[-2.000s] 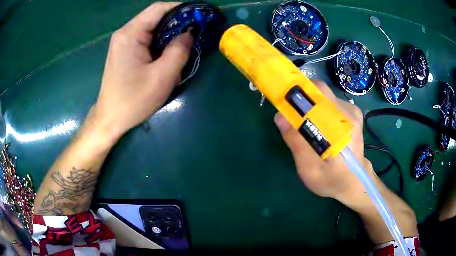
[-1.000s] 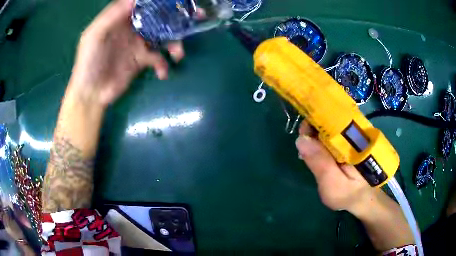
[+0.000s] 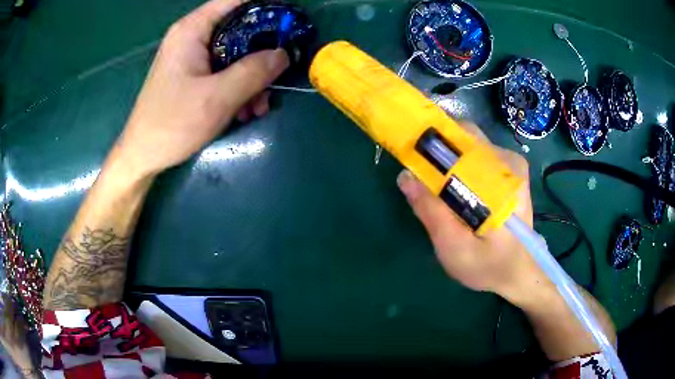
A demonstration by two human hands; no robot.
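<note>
My left hand (image 3: 194, 100) holds a round circuit board assembly (image 3: 255, 33) at the top edge, left of centre, with the thumb on its face. The board is blue in a dark rim, and a pale wire trails from it to the right. My right hand (image 3: 474, 229) is closed around a yellow hot glue gun (image 3: 392, 115), which points up and left at the held disc. The gun's nozzle is dark and hard to make out beside the disc. A translucent glue stick (image 3: 555, 277) runs from the gun's rear over my right wrist.
More round boards (image 3: 449, 37) with red or white leads lie at the upper right and right edge. A black cord (image 3: 603, 169) curves at the right. A smartphone (image 3: 240, 326) lies at the bottom left. Small red and gold parts (image 3: 22, 266) are piled at the left edge, near part of another person.
A second ago the left hand and disc were blurred, further left, with fingers spread; now the thumb is on the disc. The glue gun has moved left and up towards it.
</note>
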